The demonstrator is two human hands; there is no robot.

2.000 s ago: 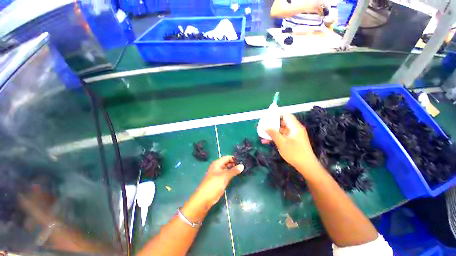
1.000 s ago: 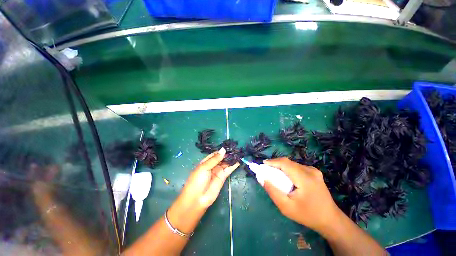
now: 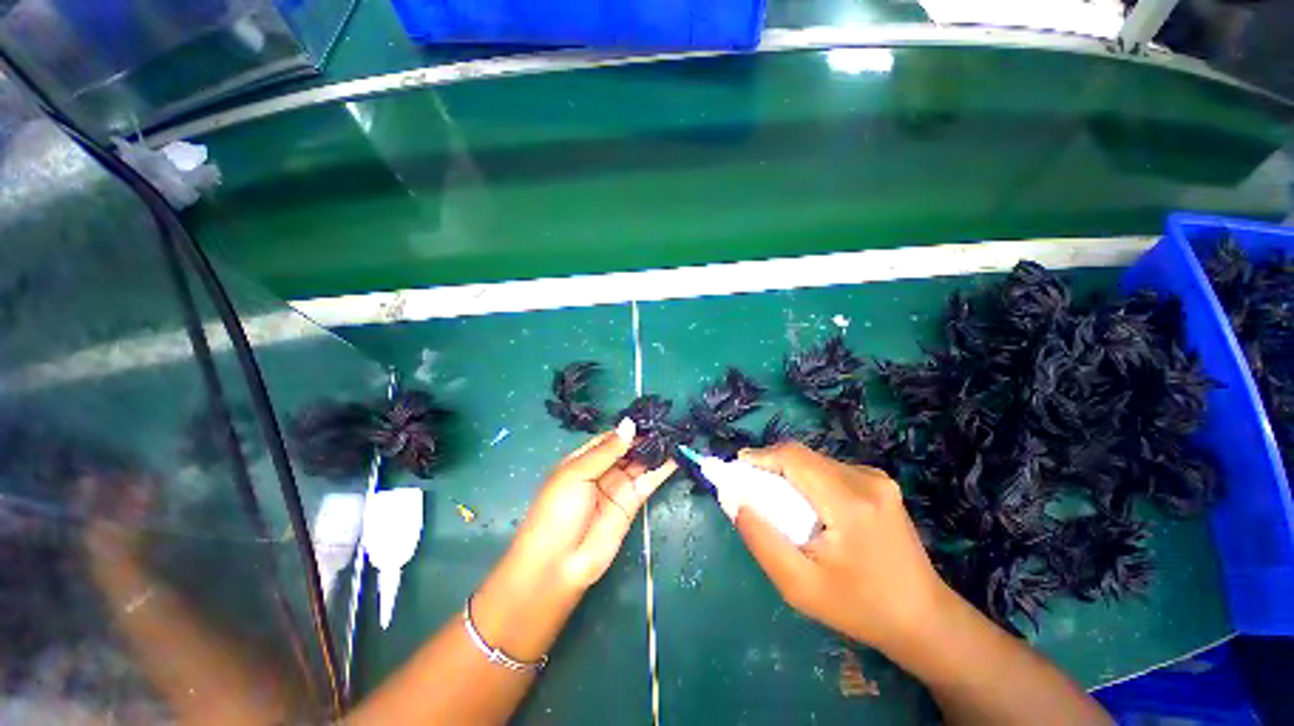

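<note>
My left hand [image 3: 579,514] holds a black flower piece [image 3: 649,430] in its fingertips over the green table, near the pale seam. My right hand [image 3: 837,536] is closed around a white glue bottle [image 3: 771,502]. The bottle's narrow bluish tip points left and is at the right side of the held piece; whether it touches is hard to tell. A black piece [image 3: 573,396] lies just left of the seam, and another [image 3: 409,433] lies by the clear panel. A large heap of black pieces [image 3: 1050,411] lies to the right of my right hand.
A blue bin [image 3: 1239,426] with black pieces stands at the right. A spare white bottle [image 3: 393,536] lies at left beside the clear panel [image 3: 170,426], which reflects my arm. The white rail [image 3: 738,285] and green belt [image 3: 710,170] run behind. Another blue bin [image 3: 582,23] is beyond.
The view has tilted down since the first frame. My right hand has brought the glue bottle from upright above the table down to the held piece. Little differs from one second ago.
</note>
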